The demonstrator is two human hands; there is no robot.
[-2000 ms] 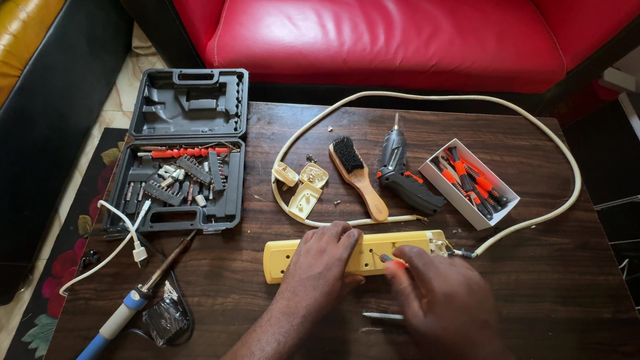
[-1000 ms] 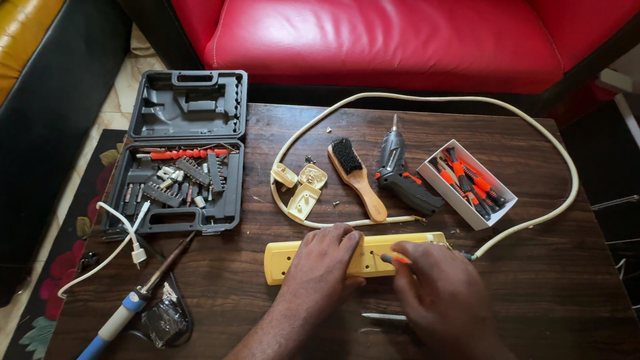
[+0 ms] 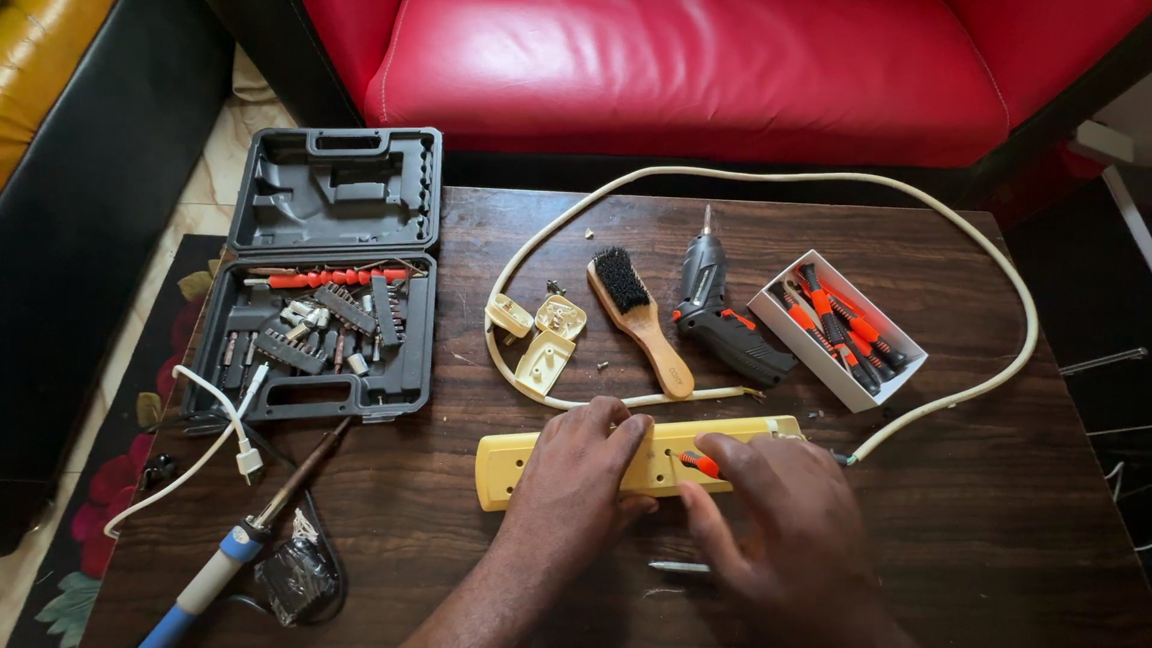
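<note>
A yellow plastic power strip (image 3: 498, 459) lies lengthwise near me, its face with small holes turned up. My left hand (image 3: 580, 472) grips it around the middle. My right hand (image 3: 778, 513) holds a small screwdriver with an orange and black handle (image 3: 700, 464), its tip at one of the holes. A white cable (image 3: 976, 387) meets the strip's right end, where the joint is partly hidden by my hand, and loops behind to a bare end. Below the strip, a thin metal tool (image 3: 679, 567) lies partly under my right hand.
Behind the strip lie opened plug parts (image 3: 546, 360), a wooden brush (image 3: 657, 337), a cordless screwdriver (image 3: 706, 288) and a white box (image 3: 823, 378) of screwdrivers. To the left are an open black tool case (image 3: 243, 333), a white cord (image 3: 162, 504) and a soldering iron (image 3: 211, 571).
My right hand with the screwdriver has shifted slightly left along the strip since the oldest frame. My left hand stays on the strip.
</note>
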